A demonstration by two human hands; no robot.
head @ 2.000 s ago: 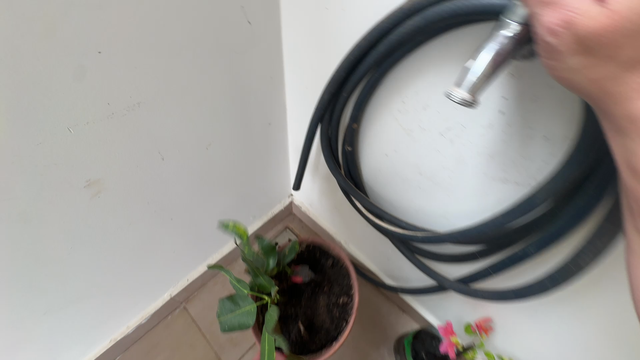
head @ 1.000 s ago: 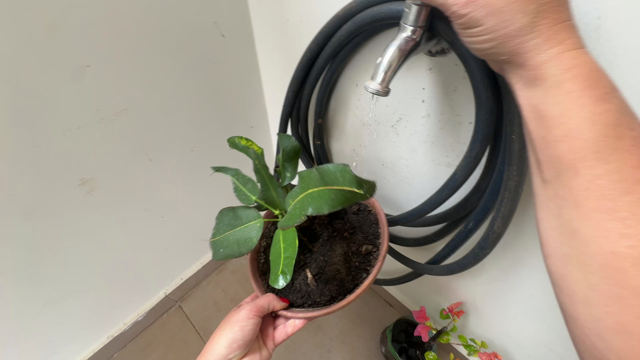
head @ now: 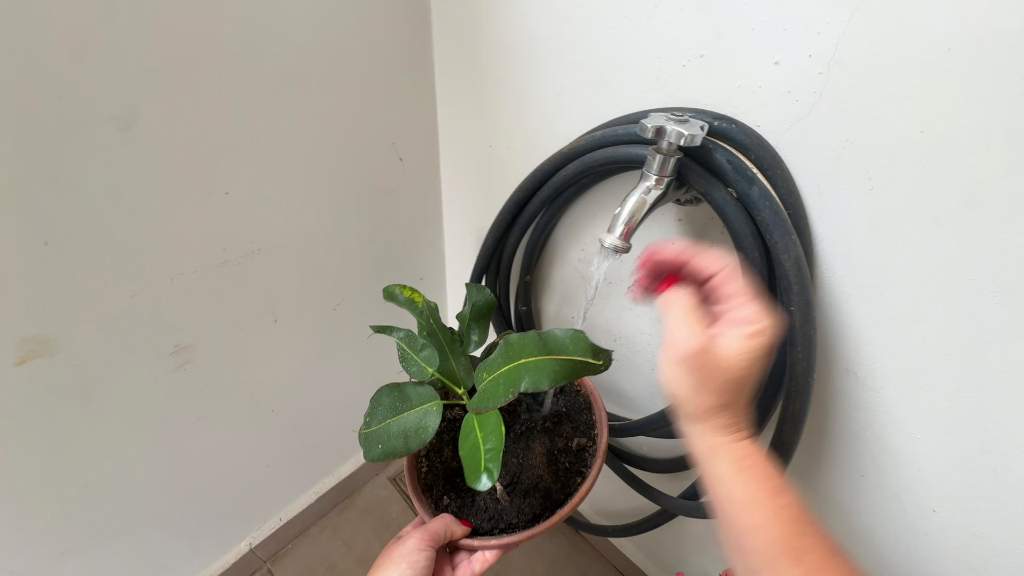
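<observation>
My left hand grips the near rim of a round terracotta-coloured pot, thumb on top and fingers beneath. A plant with broad green leaves grows from the pot's dark soil. Water runs from a chrome wall tap down behind the large right leaf and onto the soil. My right hand, blurred by motion, hovers just right of and below the spout, its fingers curled and nothing visible in them. It does not touch the tap's handle.
A coiled black hose hangs on the white wall around the tap. Another wall meets it in a corner at the left. Below lie floor tiles with a skirting along the wall.
My right hand has come off the tap handle and moved down beside the spout. The thin trickle is now a fuller stream. The pot, on the floor at first, has been in my left hand since the middle frame.
</observation>
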